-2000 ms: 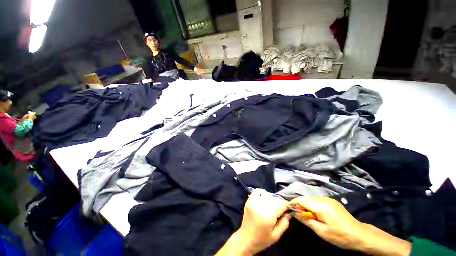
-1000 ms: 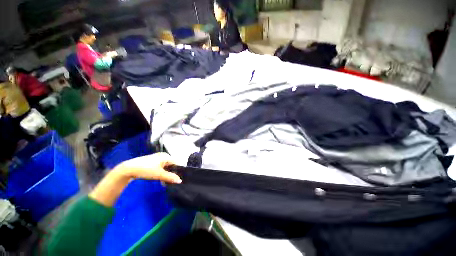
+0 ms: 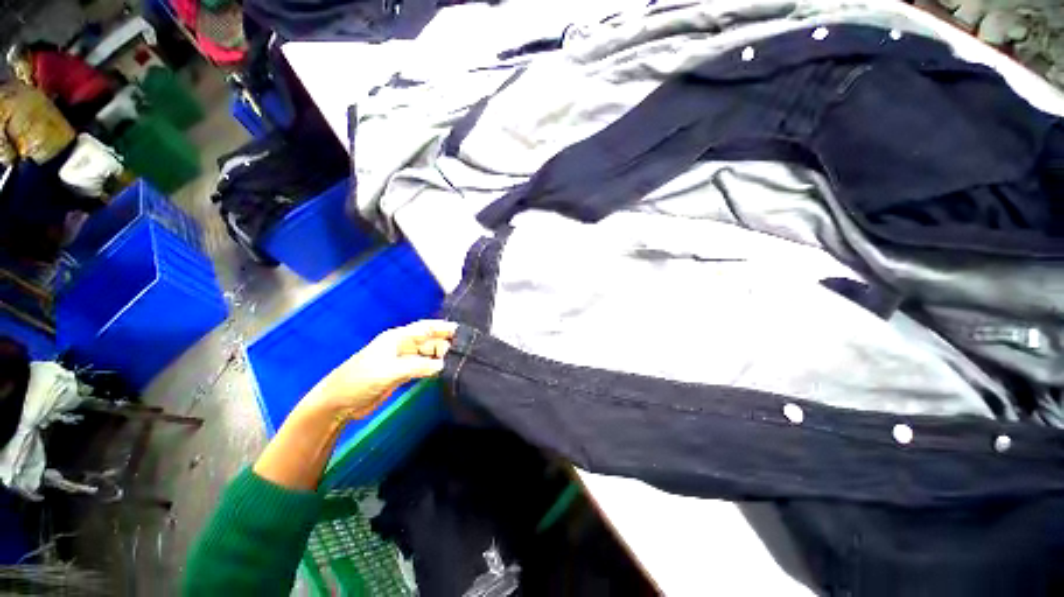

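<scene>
My left hand (image 3: pixel 383 371), bare with a green sleeve, pinches the end corner of a dark denim garment (image 3: pixel 653 426) at the table's left edge. The button placket with round silver-white buttons (image 3: pixel 793 413) runs from my hand to the right edge of the view. The garment's pale grey inside (image 3: pixel 677 297) lies face up beyond it. A second dark band with pale buttons (image 3: pixel 820 34) curves across the garment farther back. My right hand is out of the picture.
The white worktable (image 3: pixel 653 525) ends in an edge at the left. Beside it stand blue plastic bins (image 3: pixel 140 303) and a green lattice crate (image 3: pixel 350 548) with dark cloth near it. People (image 3: pixel 70 76) sit at the upper left. Dark garments (image 3: pixel 350 16) lie at the table's far end.
The view has swung left and down. My left hand has left the work in front, taken the garment's end and drawn the placket out long. My right hand and the orange tool are out of view.
</scene>
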